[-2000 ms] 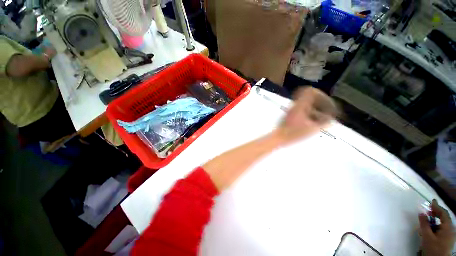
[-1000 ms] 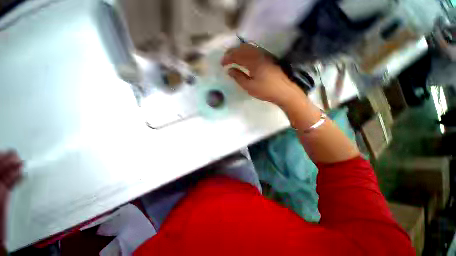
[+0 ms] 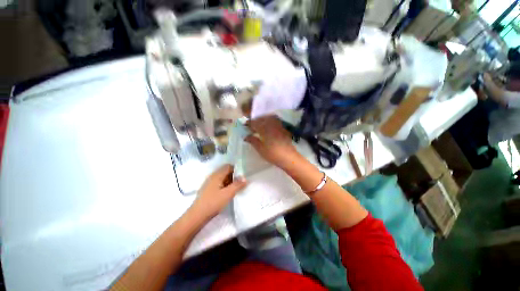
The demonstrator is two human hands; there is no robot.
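Note:
The off-white sewing machine (image 3: pixel 177 91) stands on the white table, with its needle area left of my hands. A narrow pale strip (image 3: pixel 238 156) runs from beside the machine head towards the table's front edge and hangs over it. My left hand (image 3: pixel 221 186) pinches the strip near its middle. My right hand (image 3: pixel 268 136) is on the strip's upper end under the machine arm; its fingertips are blurred. The strip is taut or nearly straight between the hands.
Black-handled scissors (image 3: pixel 326 152) lie right of my right hand. A brown-handled tool (image 3: pixel 354 165) lies near the right edge. A teal fabric heap (image 3: pixel 370 219) is below right. Dark cloth (image 3: pixel 333 85) drapes the machine. Cardboard boxes (image 3: pixel 438 207) stand at right; a person's arm (image 3: pixel 495 90) shows far right.
The view has moved from the red basket to the machine. Both hands have come together on the strip; the pale roll seen on the table a second ago no longer shows as a ring.

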